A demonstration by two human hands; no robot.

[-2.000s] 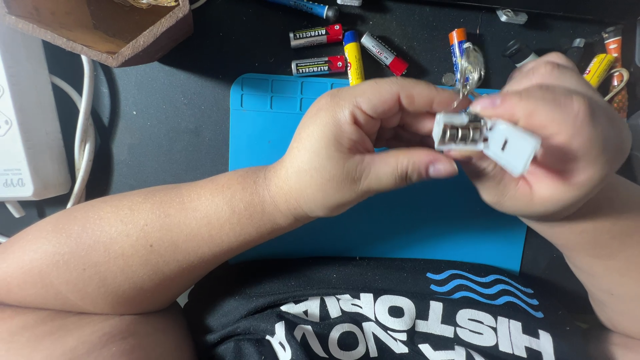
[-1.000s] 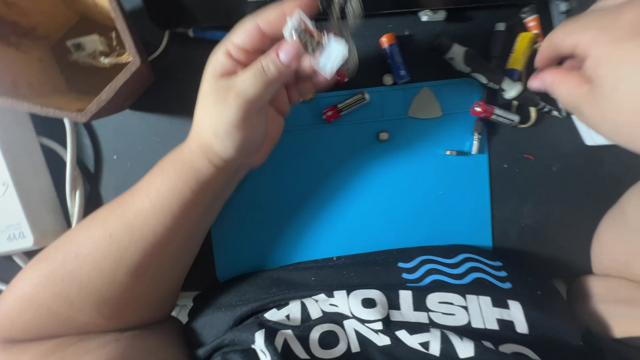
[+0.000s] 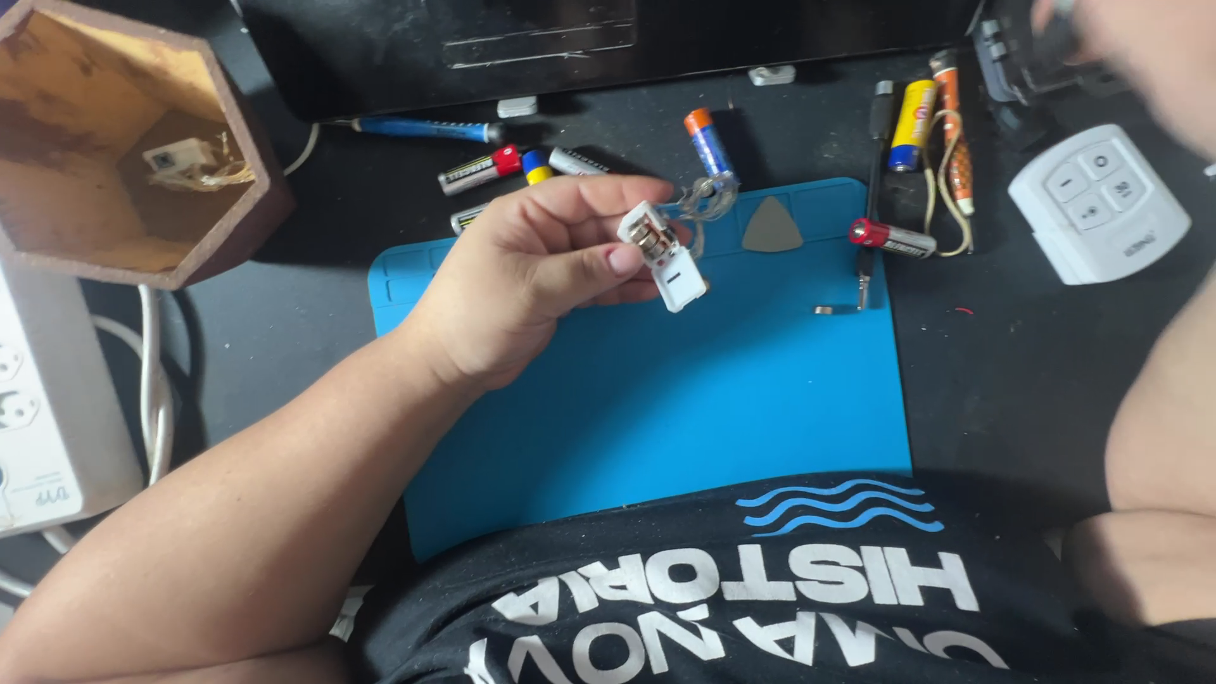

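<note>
My left hand (image 3: 532, 275) holds a small white plastic battery case (image 3: 682, 282) between thumb and fingers, above the blue silicone mat (image 3: 646, 408). Its lid is swung open and button cells (image 3: 650, 237) show inside. A bundle of thin clear-coated wire (image 3: 711, 199) hangs from the case. My right hand (image 3: 1145, 57) is blurred at the top right corner, partly out of frame, by a dark clear-sided object (image 3: 1012, 66); whether it grips anything cannot be told. A grey triangular pick (image 3: 771, 226) and a small button cell (image 3: 824, 310) lie on the mat.
Several AA-type batteries lie behind the mat, one orange and blue (image 3: 708, 142). A screwdriver (image 3: 874, 180) and a red-and-silver battery (image 3: 893, 237) overlap the mat's right edge. A white remote (image 3: 1100, 204) lies right, a hexagonal wooden box (image 3: 275, 218) and white power strip (image 3: 66, 427) left.
My right hand has left the battery case and moved to the upper right. My left hand still holds the case, now lower than a second ago. The white remote has come into fuller view.
</note>
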